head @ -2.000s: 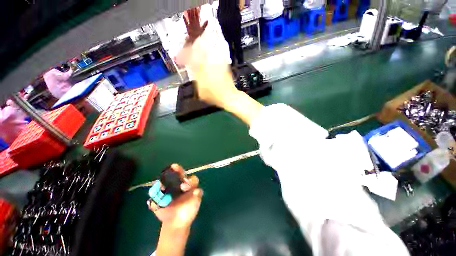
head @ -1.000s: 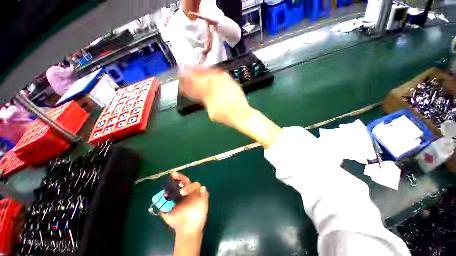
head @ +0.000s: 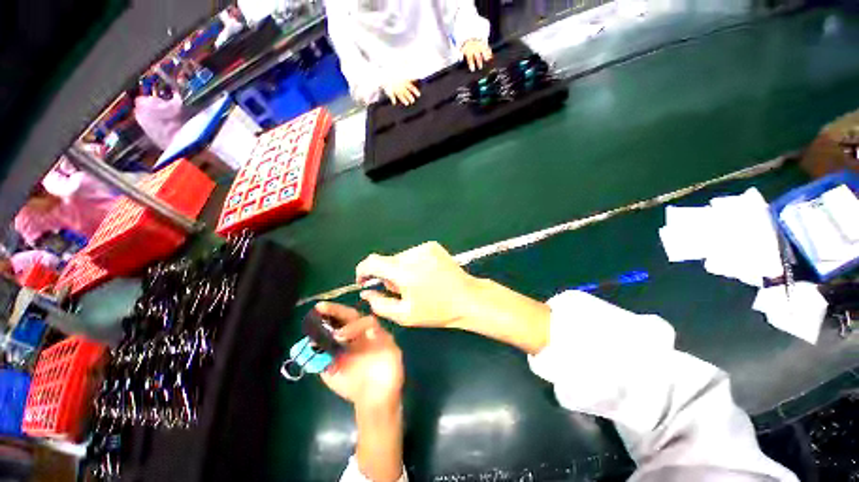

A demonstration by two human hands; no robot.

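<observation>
My left hand (head: 369, 362) holds a small black unit (head: 323, 329) in its fingertips. A bright teal part (head: 309, 356) with a thin shiny metal ring shows at the unit's lower left. My right hand (head: 421, 287) is just above and to the right of my left hand. Its thumb and fingers pinch a small dark piece (head: 378, 284), too small to make out. A narrow gap shows between the two hands. Both are over the green bench (head: 527, 367).
Black foam tray (head: 240, 348) of upright metal-tipped units at left. Red compartment tray (head: 279, 169) behind it. Black slotted tray (head: 452, 118) at the back, with a white-coated person's hands at it. Blue pen (head: 612, 281), white papers (head: 730, 235) and blue tray (head: 786, 202) at right.
My right hand has come back from the far side of the bench, down beside my left hand. The blue pen now shows. The other person's hands have lowered to the black slotted tray.
</observation>
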